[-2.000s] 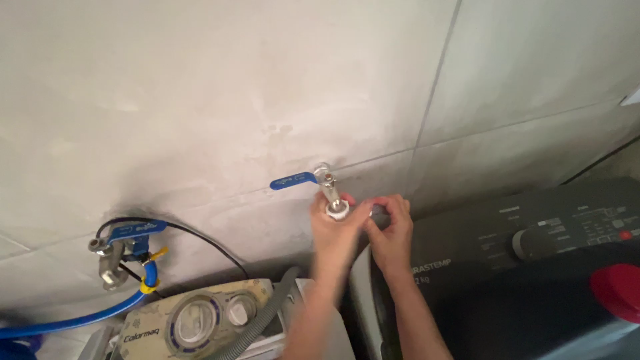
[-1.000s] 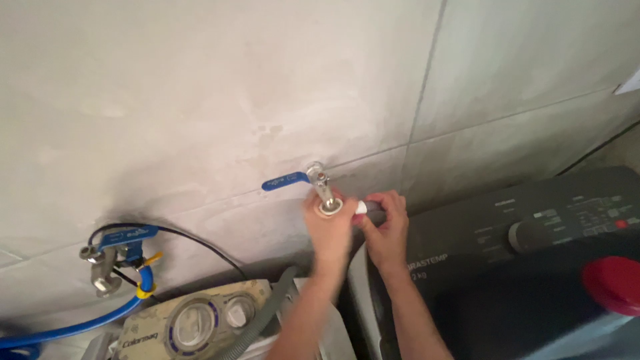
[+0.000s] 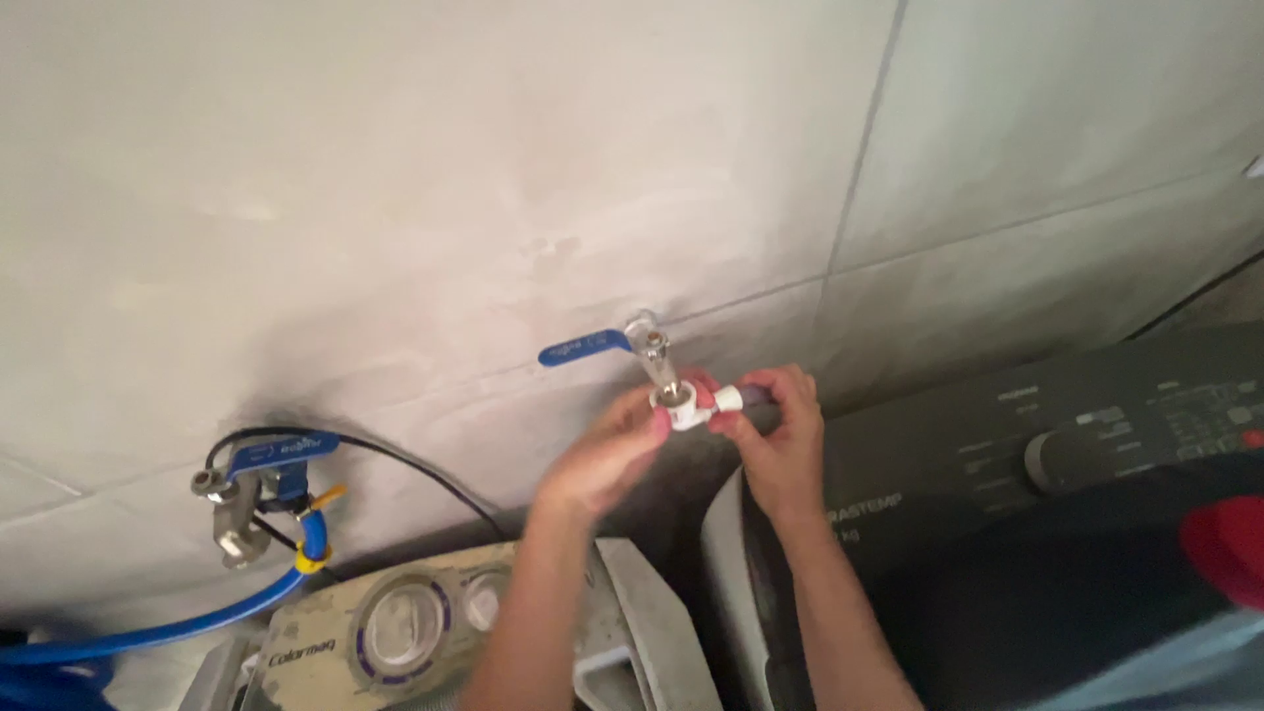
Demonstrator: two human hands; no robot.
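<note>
A metal wall tap [image 3: 656,357] with a blue lever handle [image 3: 585,347] sticks out of the tiled wall. Around its lower end sits a white plastic fitting [image 3: 683,407], which my left hand [image 3: 614,444] grips from the left. My right hand [image 3: 785,430], just to the right, pinches a white connector [image 3: 728,399] with a dark piece behind it, partly covered by the fingers. The connector's tip meets or nearly meets the side of the white fitting; the exact contact is unclear.
Lower left are a second tap [image 3: 237,528] with a blue hose [image 3: 197,624], a black cable [image 3: 415,461] and a worn Colormaq washing machine [image 3: 326,617]. A dark washing machine [image 3: 948,494] stands at right, with a red object [image 3: 1224,548] near the edge.
The white connector, mostly hidden two seconds ago, now shows between my hands. My left hand's fingers have shifted, and more of the white fitting at the tap is visible.
</note>
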